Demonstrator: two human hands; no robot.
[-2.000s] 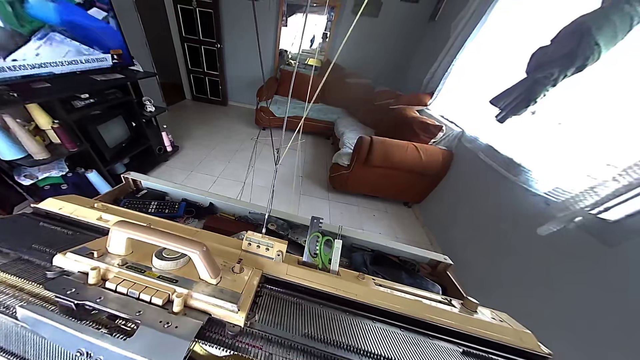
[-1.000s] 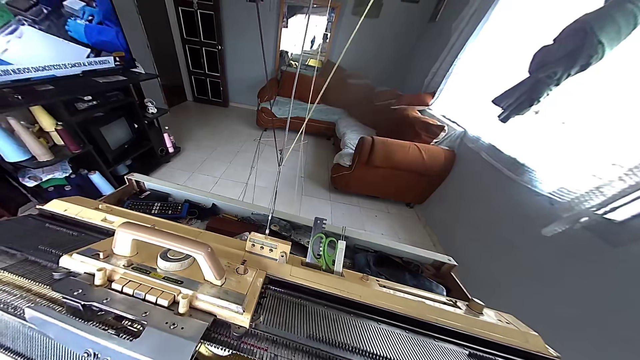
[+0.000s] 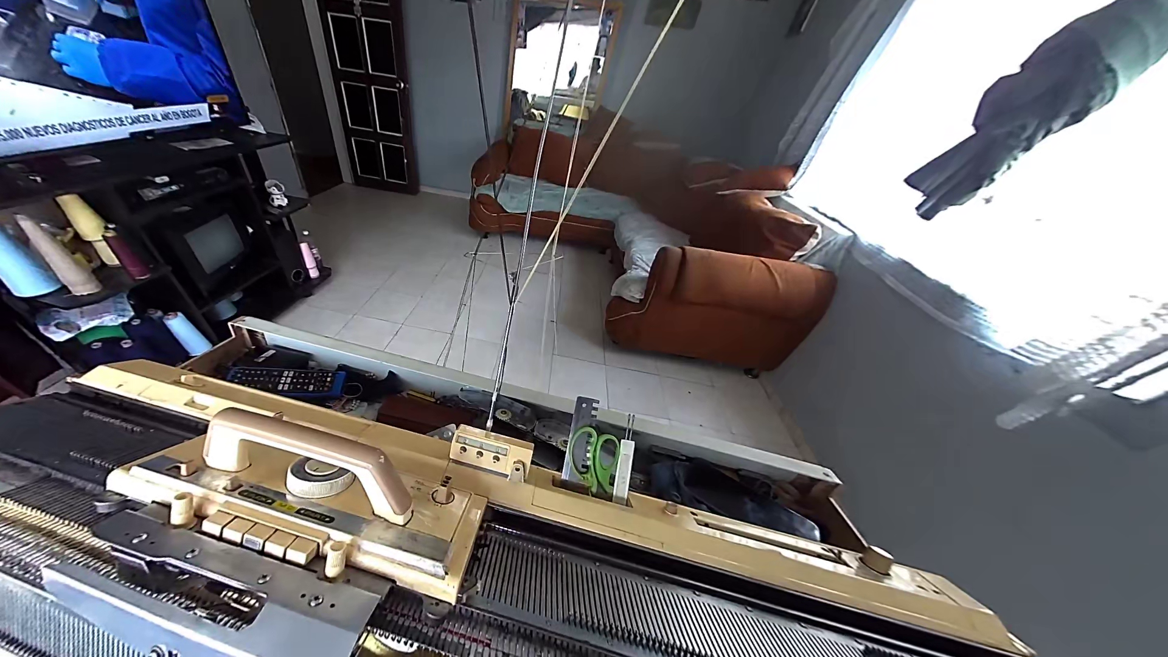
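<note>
Neither of my hands shows in the head view. Across the foreground lies a beige knitting machine [image 3: 757, 557] with a long metal needle bed [image 3: 602, 584]. Its carriage [image 3: 310, 511] sits left of centre, with a curved carry handle [image 3: 306, 447], a round dial [image 3: 319, 476] and a row of push buttons [image 3: 260, 537]. Right of the carriage, a row-counter box [image 3: 493, 452] stands on the rear edge. Green-handled scissors [image 3: 595, 461] stand upright in a slot beside a white-handled tool [image 3: 624, 470]. Yarn strands [image 3: 602, 151] run down past thin metal rods [image 3: 538, 182] behind the machine.
A long tray [image 3: 730, 449] behind the machine holds a remote control [image 3: 285, 380], dark cloth [image 3: 730, 497] and small items. At left, a black shelf unit [image 3: 196, 201] carries yarn cones [image 3: 87, 228] and a television. An orange sofa [image 3: 721, 306] stands beyond, with a bright curtained window [image 3: 912, 210] at right.
The television picture has changed. The carriage, the scissors and the tray stay where they were.
</note>
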